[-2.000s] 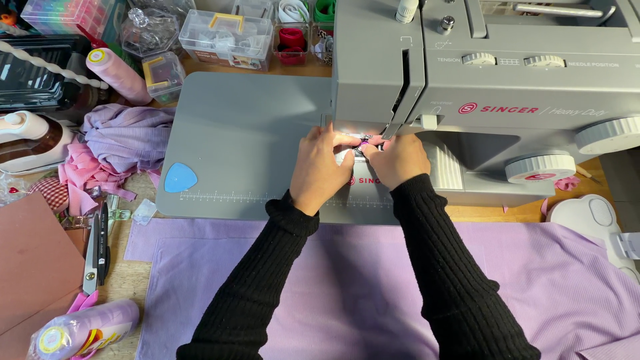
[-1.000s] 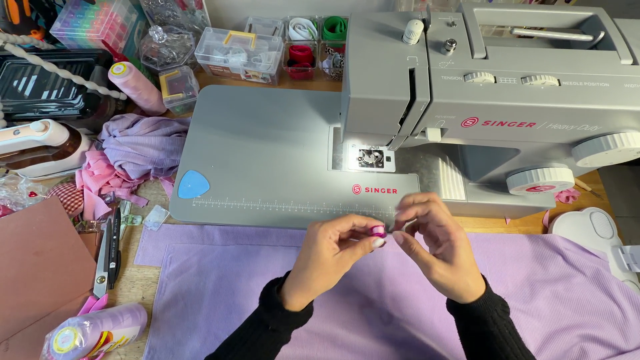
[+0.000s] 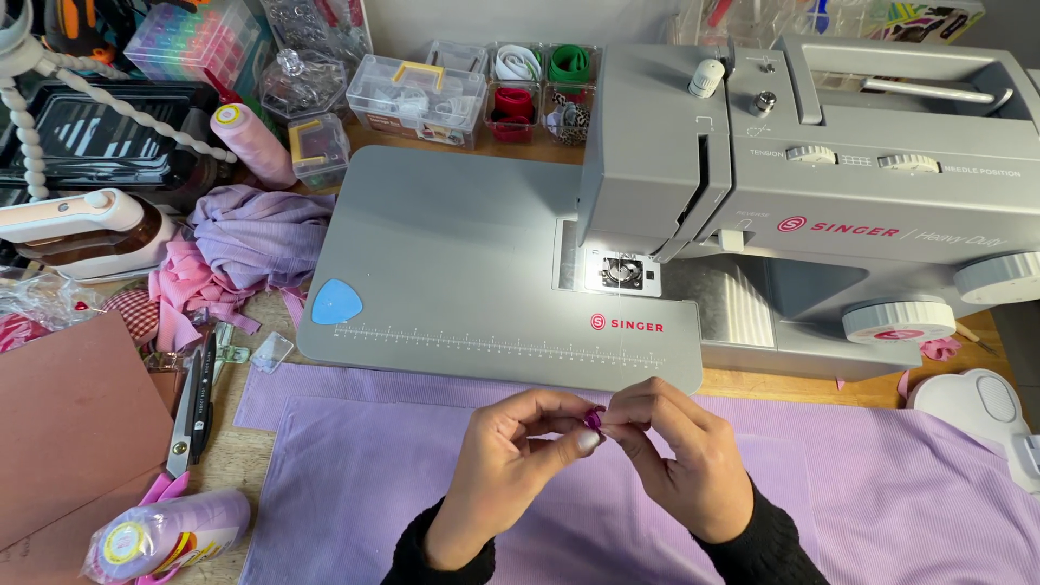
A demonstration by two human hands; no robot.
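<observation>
My left hand (image 3: 524,463) pinches a small magenta bobbin (image 3: 594,418) between thumb and fingers, in front of the extension table (image 3: 455,268). Fingertips of my right hand (image 3: 678,455) meet at the bobbin's right side; whether they grip thread or the bobbin itself is too small to tell. Both hands are above the lilac ribbed fabric (image 3: 366,487). Behind them stands the grey Singer sewing machine (image 3: 812,195), its bobbin compartment (image 3: 622,273) uncovered under the needle area. A thin thread runs from there down toward my hands.
At left lie scissors (image 3: 185,406), a pen (image 3: 202,406), a wrapped lilac thread cone (image 3: 175,532), a mini iron (image 3: 89,231) and fabric scraps (image 3: 260,236). A clear bobbin cover (image 3: 272,352) rests beside the extension table. Plastic boxes (image 3: 418,97) line the back; a white device (image 3: 971,406) is at right.
Both hands have moved from the machine's needle area toward me, over the lilac fabric. The magenta bobbin shows in my left fingers, and the bobbin compartment is now in view.
</observation>
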